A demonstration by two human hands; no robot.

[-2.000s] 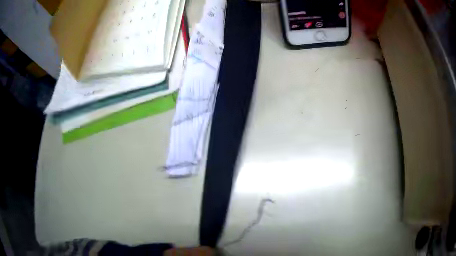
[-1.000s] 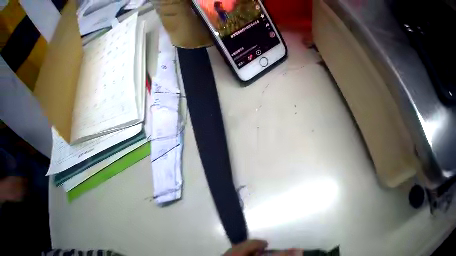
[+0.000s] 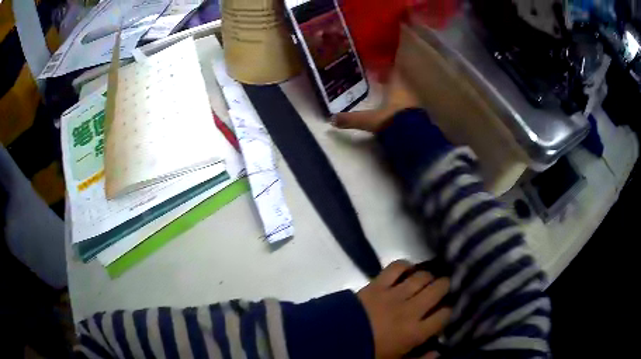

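Observation:
A smartphone (image 3: 330, 52) with a lit screen leans against a tan-brown cylinder (image 3: 260, 42). My right hand (image 3: 383, 112) is beside its lower end, one digit stretched toward the bottom edge; I cannot tell if it touches. The hand is blurred, partly hidden by its cuff, and holds nothing visible. A black fabric strip (image 3: 316, 168) runs from the cylinder down to my left hand (image 3: 408, 308). That hand lies back up, fingers bent, at the strip's near end; whether it grips the strip is hidden. A folded white paper strip (image 3: 256, 168) lies left of the black one.
An open exercise book (image 3: 162, 119) lies on workbooks (image 3: 88, 203) with teal and green edges at left. A red bag (image 3: 369, 31) is behind the phone. A cream and metal machine (image 3: 464, 105) stands at right. A black-and-yellow striped post (image 3: 39, 105) is at far left.
My right hand and striped sleeve have come in and reached up to the phone. More of my left hand and forearm shows at the strip's near end. The view has shifted.

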